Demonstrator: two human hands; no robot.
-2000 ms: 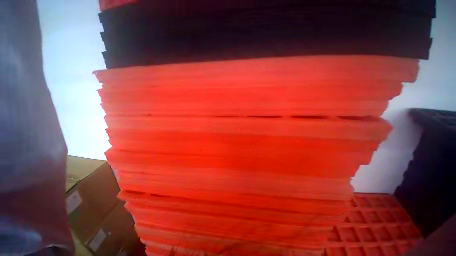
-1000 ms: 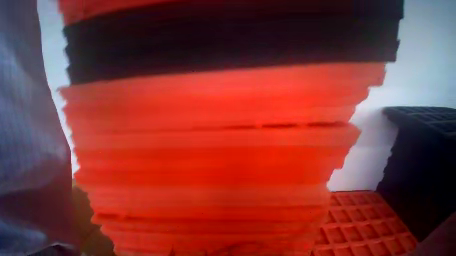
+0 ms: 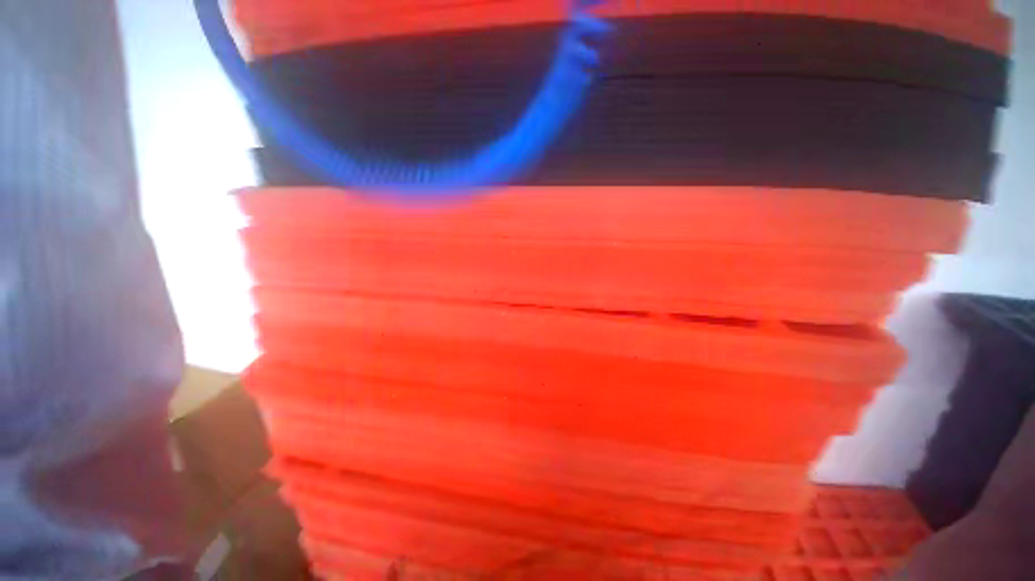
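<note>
A tall stack of orange-red trays (image 3: 568, 375) fills the middle of the view, close in front of me. Dark layers (image 3: 726, 131) lie near its top, with more orange-red layers (image 3: 794, 11) above them. A blurred blue coiled cord (image 3: 420, 179) hangs in a loop in front of the upper layers. Neither of my hands can be made out in the picture.
Pale grey-blue cloth (image 3: 80, 318) covers the left edge. Brown boxes (image 3: 221, 437) stand low behind it. At the lower right are a red tray with square pockets (image 3: 857, 528) and a dark stack (image 3: 987, 386). A dim shape fills the bottom right corner.
The blue coiled cord has come into view at the top. The tray stack first shifted left in the view and now sits further right and slightly lower.
</note>
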